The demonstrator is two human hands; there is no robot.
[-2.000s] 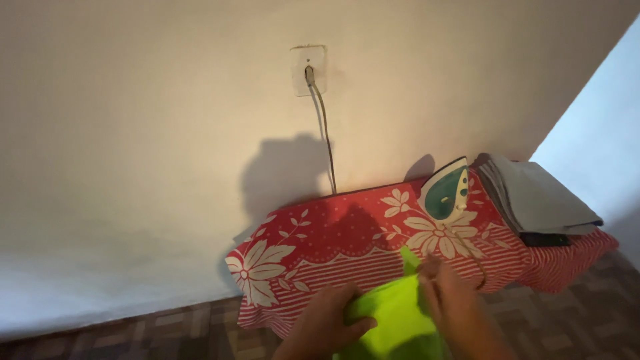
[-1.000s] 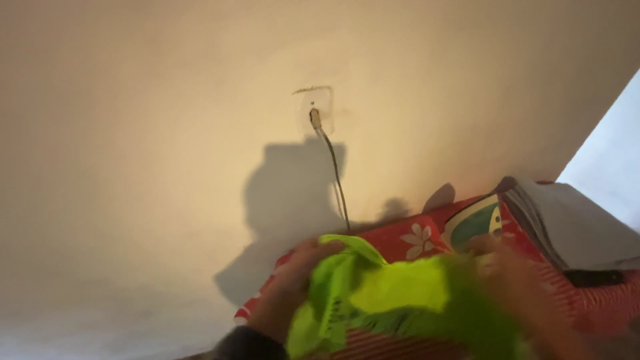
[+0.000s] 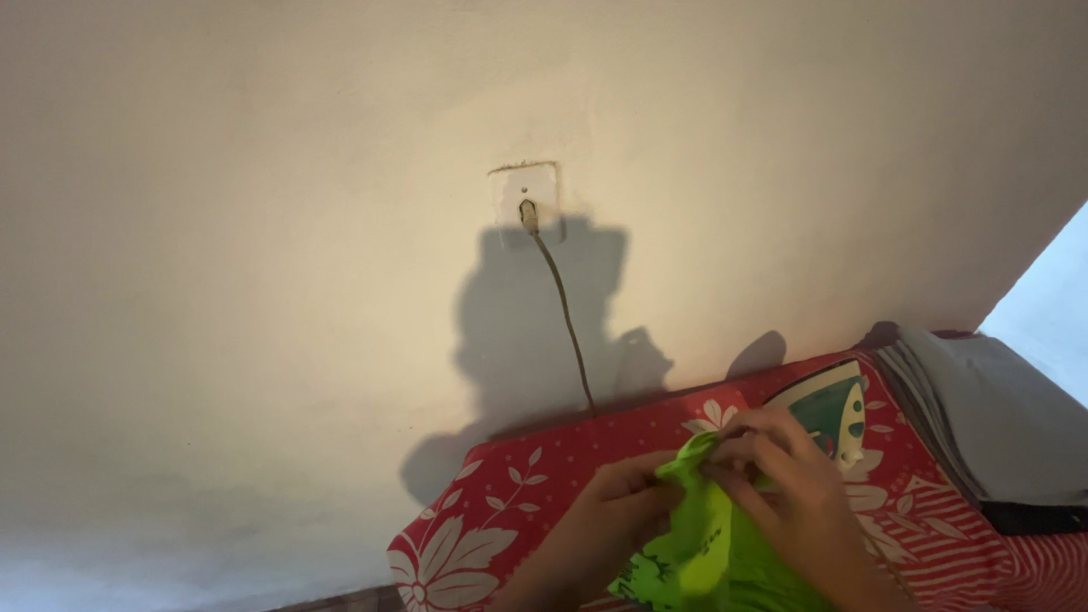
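Observation:
Between my hands hangs a bright yellow-green cloth garment (image 3: 701,544) with dark print, bunched at its upper edge. My left hand (image 3: 625,501) pinches that edge from the left side. The fingers of my right hand (image 3: 769,467) grip the same edge from the right, close to the left fingertips. Just behind my right hand, a clothes iron (image 3: 837,408) with a green and cream body stands on a red cloth (image 3: 544,476) with white flowers and stripes; my hand partly covers it.
Folded grey fabric (image 3: 1003,416) lies at the right end of the red cloth, with a dark item (image 3: 1041,517) under its front edge. A plug (image 3: 529,217) sits in the wall outlet (image 3: 524,183), its cord (image 3: 568,310) running down behind the cloth. The wall rises directly behind.
My hands have come closer together, and the garment, spread wide between them a second ago, now hangs gathered. Two seconds ago it was lower, over the front of the red cloth.

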